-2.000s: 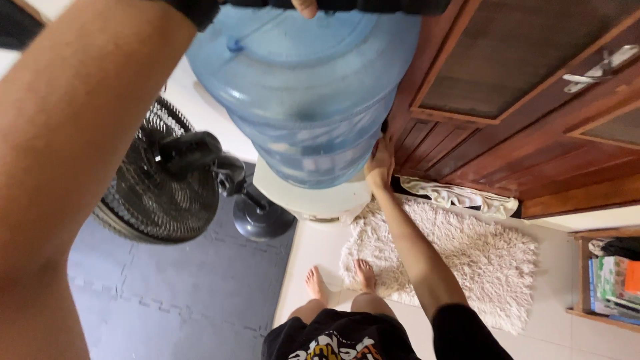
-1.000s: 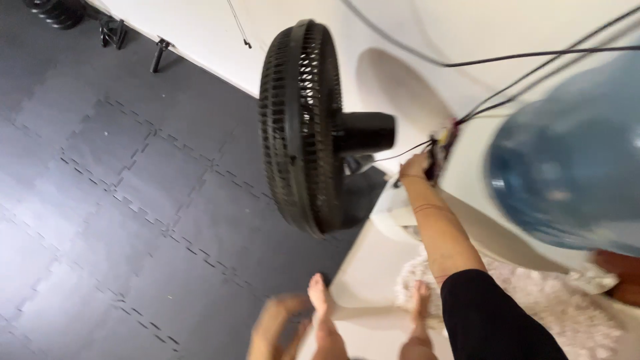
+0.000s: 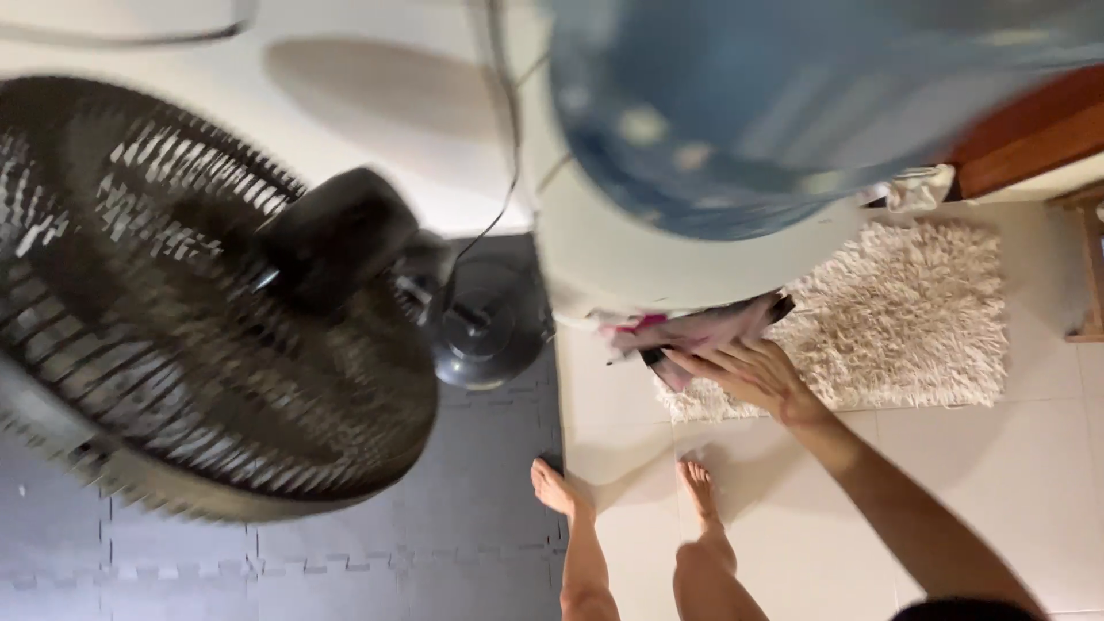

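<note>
My right hand [image 3: 746, 375] reaches in from the lower right, its fingers against a pinkish cloth [image 3: 707, 332] with dark parts. The cloth is at the front edge of a white water dispenser [image 3: 595, 259]; whether the fingers grip it is blurred. On top of the dispenser rests a large blue water jug [image 3: 733, 112]. My left hand is out of the frame.
A black fan [image 3: 224, 302] fills the left side, its round base [image 3: 483, 336] beside the dispenser. Grey interlocking mats [image 3: 345, 552] cover the floor at left. A shaggy cream rug [image 3: 914, 319] lies at right, near a wooden door [image 3: 1035, 129]. A cable hangs by the wall.
The view has swung left, then back right. My right hand was behind the dispenser near cables one second ago and is now at its front with the cloth. The left hand has left the view.
</note>
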